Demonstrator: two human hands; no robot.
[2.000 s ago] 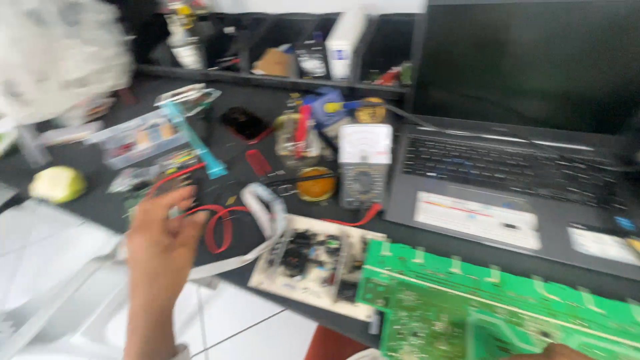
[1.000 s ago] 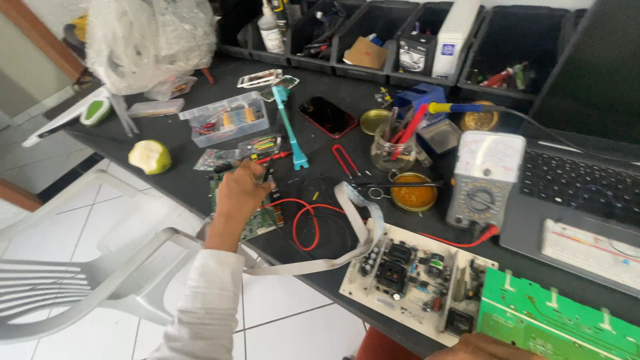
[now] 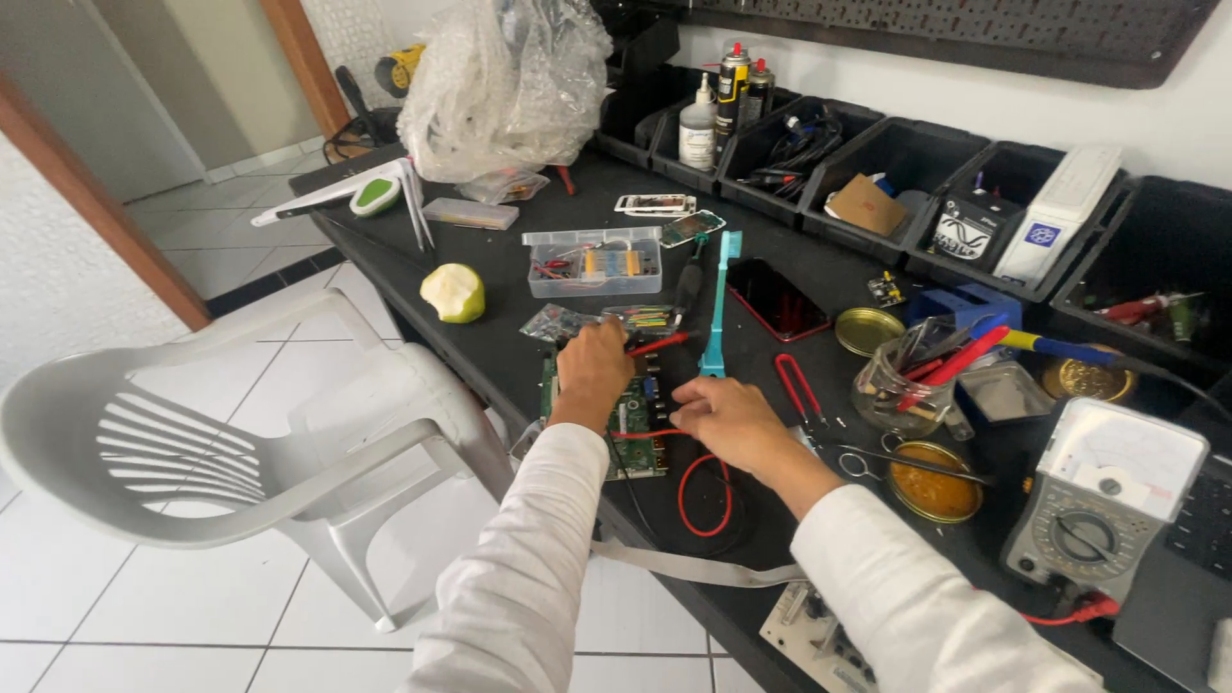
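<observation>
My left hand [image 3: 594, 371] is over the upper left of a green circuit board [image 3: 635, 423], its fingers bent downward; what they touch is hidden. A red test probe [image 3: 659, 344] lies just right of its fingertips. My right hand [image 3: 729, 420] hovers at the board's right side, thumb and forefinger close together, near a red test lead [image 3: 681, 496] that loops on the table. Just above my right hand is a turquoise brush [image 3: 717, 308]. An analog multimeter [image 3: 1088, 529] stands at the right, with a red lead plugged in low on its body.
A bitten green apple [image 3: 452, 293] and a clear parts box [image 3: 592, 265] stand behind the board. To the right are a phone [image 3: 778, 299], a glass jar of tools [image 3: 900, 390] and a solder-paste-coloured tin [image 3: 936, 483]. A white plastic chair [image 3: 279, 472] stands at the left table edge.
My right hand has come from the large green board at the lower right to the small circuit board. My left hand stays over the small board. The view has shifted left.
</observation>
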